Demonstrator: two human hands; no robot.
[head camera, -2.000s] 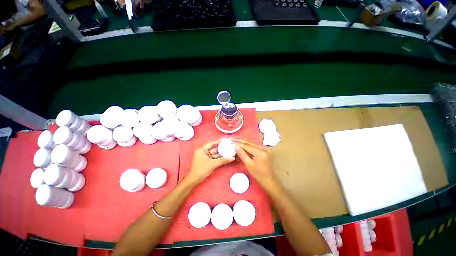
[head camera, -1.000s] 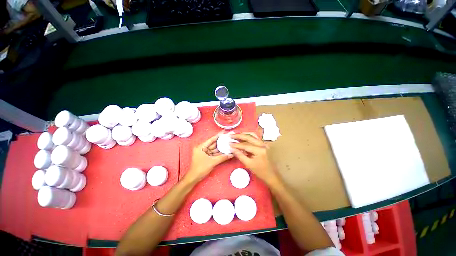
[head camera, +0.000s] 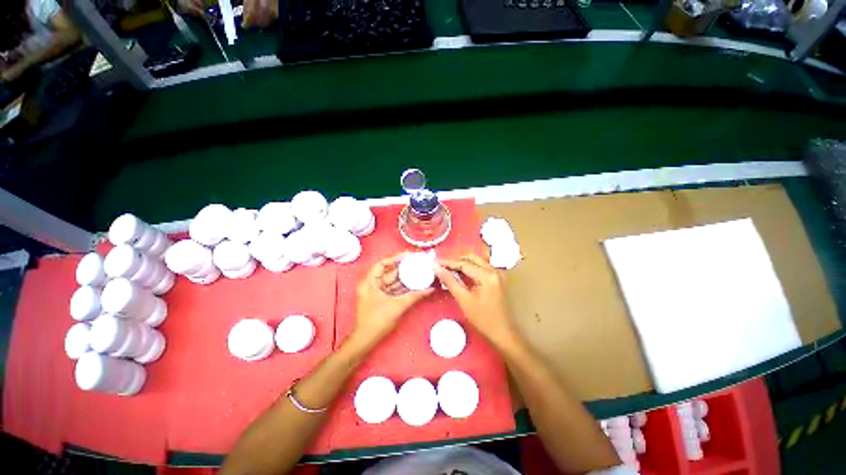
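Note:
My left hand (head camera: 382, 295) holds a white round part (head camera: 416, 271) in its fingers over the red mat (head camera: 371, 343). My right hand (head camera: 471, 288) is at the part's right side, fingertips pinched at its edge. A bit of white shows at those fingertips; I cannot tell if it is a cloth. One loose white part (head camera: 448, 339) lies below my hands, and a row of three white parts (head camera: 416, 401) lies at the near edge. The clear bottle (head camera: 425, 224) with its metal lid flipped open stands just beyond my hands.
Leaning columns of white parts (head camera: 133, 301) stand far left, with a cluster (head camera: 276, 219) along the back edge. Two white groups (head camera: 250, 340) sit mid-mat. Crumpled wipes (head camera: 501, 244) and a white foam sheet (head camera: 702, 303) lie on cardboard (head camera: 566, 315). A red divided bin (head camera: 733, 436) is below the edge.
My right fingers were spread over the face of the part one second ago; now they are at its right edge and the face shows. The loose parts have not moved.

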